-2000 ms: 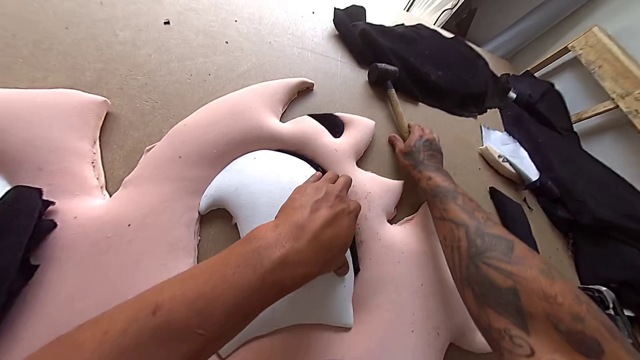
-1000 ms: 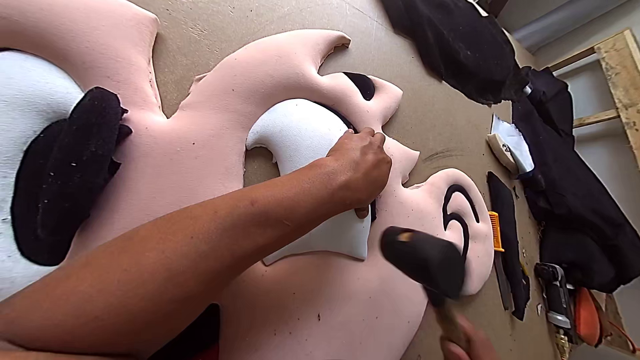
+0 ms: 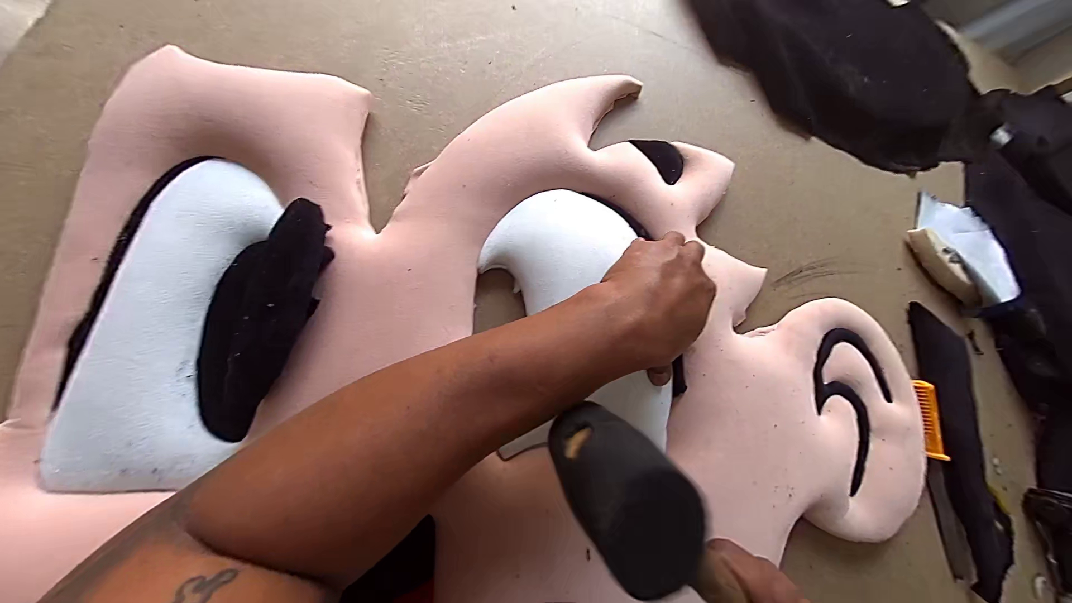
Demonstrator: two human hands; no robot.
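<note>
My left hand (image 3: pixel 662 301) presses with curled fingers on the right edge of a white padded piece (image 3: pixel 561 239), which is set in a large pink fabric-covered padded shape (image 3: pixel 402 301). Whether the fingers pinch anything there cannot be told. At the lower edge my right hand (image 3: pixel 749 574) is closed on the wooden handle of a black rubber mallet (image 3: pixel 632 502), whose head is over the pink shape, below the left hand. A second white padded piece (image 3: pixel 134 368) lies at the left, with a black padded piece (image 3: pixel 264 322) at its right side.
Black fabric (image 3: pixel 846 75) lies at the upper right, with more down the right side. An orange comb (image 3: pixel 930 419) touches the pink ear-shaped part. Beside it is a black fabric strip (image 3: pixel 955 427). A white and cream scrap (image 3: pixel 963 251) lies above them.
Two seconds ago my right hand was beside the mallet's handle at the upper right; the mallet has since come down to the lower middle in that hand. The view has shifted left.
</note>
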